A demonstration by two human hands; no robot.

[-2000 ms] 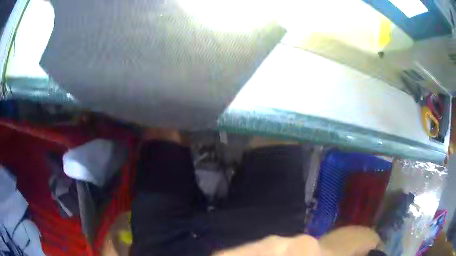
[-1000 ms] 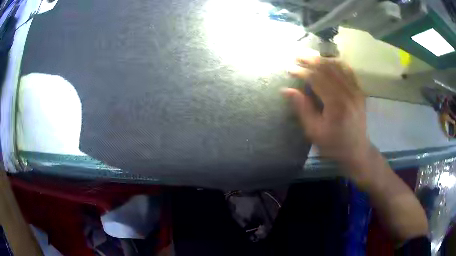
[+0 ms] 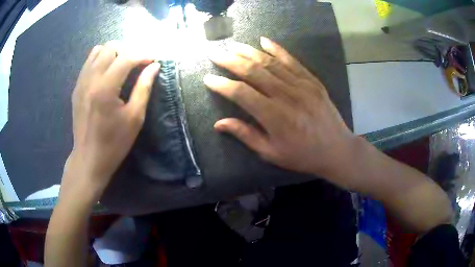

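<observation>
A large dark grey garment panel (image 3: 250, 167) covers much of the table and hangs a little over its front edge. A narrow strip with a pale line (image 3: 185, 130) runs down its middle, with smooth blue-black puckered cloth (image 3: 161, 141) beside it. My left hand (image 3: 107, 104) is left of the strip; its thumb and index finger pinch the cloth at the strip's upper end. My right hand (image 3: 281, 104) lies on the panel right of the strip, palm down, fingers spread. The presser foot area (image 3: 179, 18) is above, washed out by glare.
The white table top (image 3: 401, 94) shows at right, with orange-handled snips (image 3: 457, 78) in the corner tray. A yellow mark (image 3: 383, 7) is at the top right. A blue basket (image 3: 372, 219) and a red basket (image 3: 31, 240) are below. A plastic-wrapped board (image 3: 466, 156) is at right.
The panel now lies under the lamp with the strip and smooth cloth showing. My left hand has come up onto it from the lower left. My right hand has moved left and lies spread on it.
</observation>
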